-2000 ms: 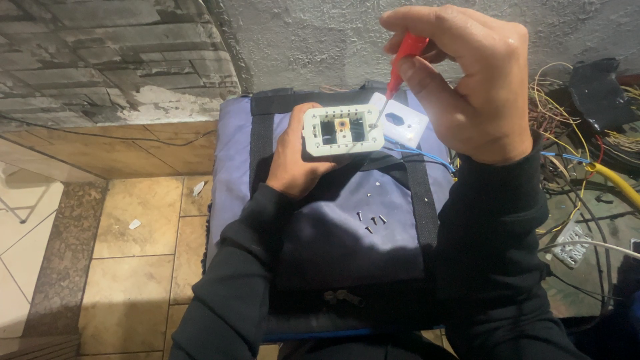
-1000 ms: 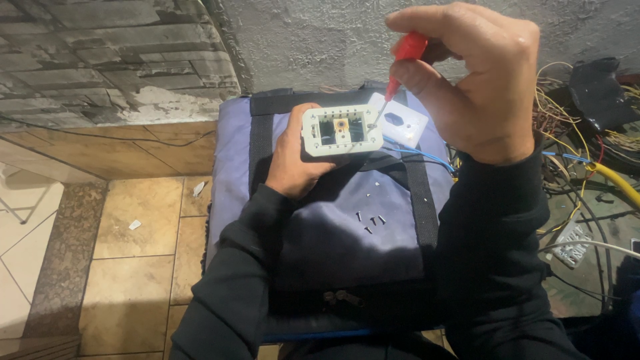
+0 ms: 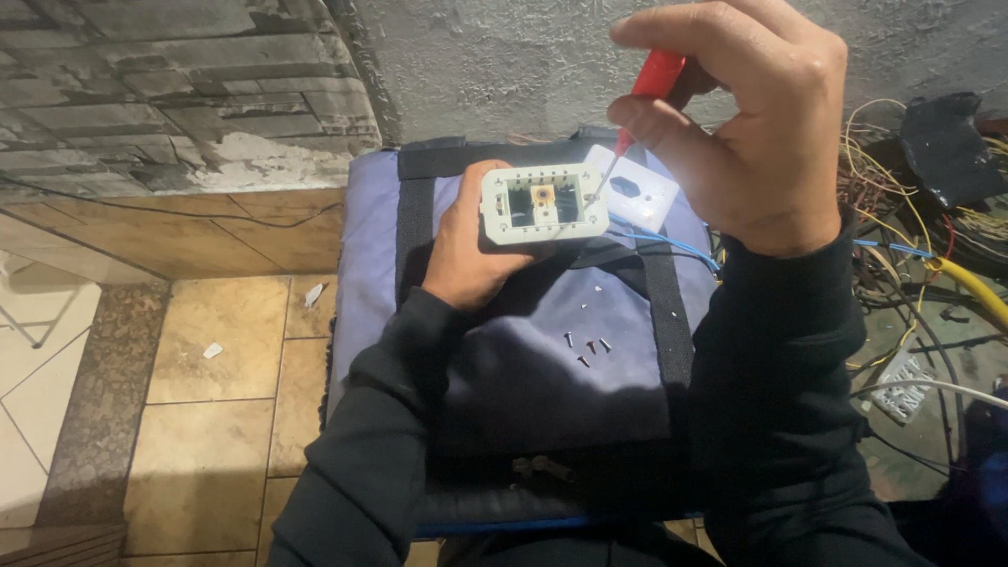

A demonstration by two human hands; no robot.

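My left hand (image 3: 480, 244) grips a pale plastic electrical outlet box with its mounting frame (image 3: 512, 230) from the left and below, its open face toward me. A socket module (image 3: 543, 206) with a brownish mark sits in its middle. With thumb and fingers, my right hand (image 3: 740, 118) holds a screwdriver by its red handle (image 3: 658, 75); the shaft slants down to the right end of the frame. Behind that end lies a white socket cover plate (image 3: 642, 197), with blue wires (image 3: 669, 240) below it. Several small screws (image 3: 592, 346) lie on the purple fabric bag (image 3: 535, 386).
Tangled cables (image 3: 874, 197) and a thick yellow cable (image 3: 976, 291) lie at the right, near a white plastic piece (image 3: 903, 386). A rough grey wall (image 3: 488, 71) rises behind the bag. Small white scraps (image 3: 213, 350) lie on the floor tiles (image 3: 209, 457) at the left.
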